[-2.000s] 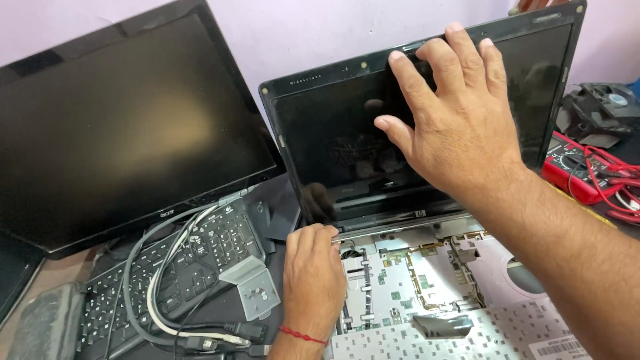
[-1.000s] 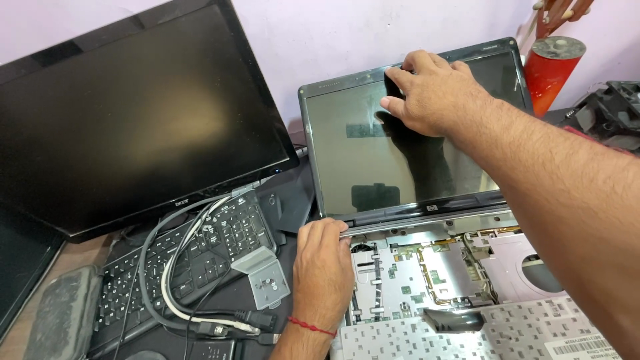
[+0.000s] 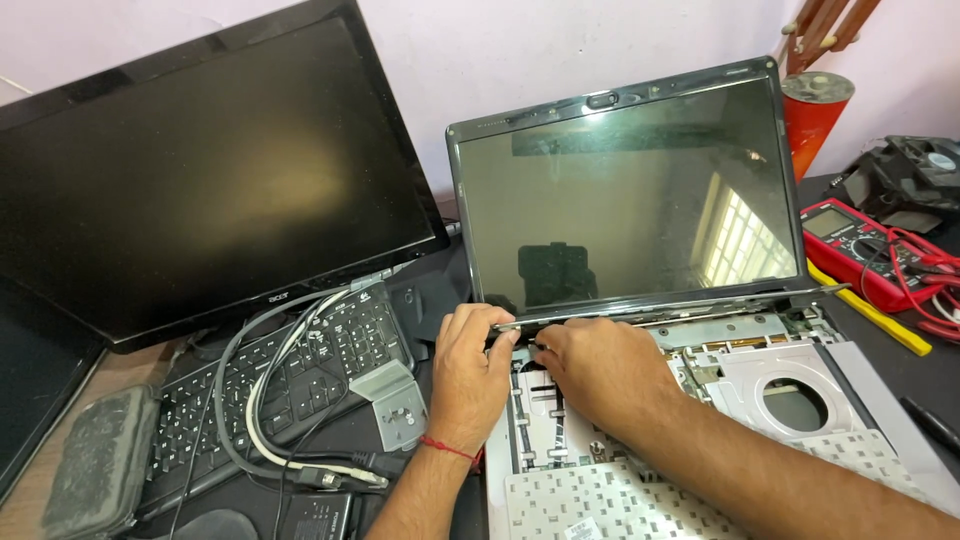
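Observation:
A partly dismantled laptop has its display raised and its inner metal chassis exposed. My left hand pinches the left end of the hinge cover strip below the display, thumb and forefinger at its edge. Beside it, my right hand reaches in at the left hinge area with curled fingers; their tips and whatever they touch are mostly hidden. The keyboard, underside up, lies over the front of the chassis. The strip's right end sticks out near the right hinge.
An Acer monitor stands at left above a black keyboard crossed by cables. A small open plastic box holds screws. At right are a red multimeter, a yellow tool, a black fan assembly and a red lamp base.
My right hand has come down from the display's top edge to the left hinge area. The hinge cover strip now stands lifted from the base. My left hand stays near the left hinge.

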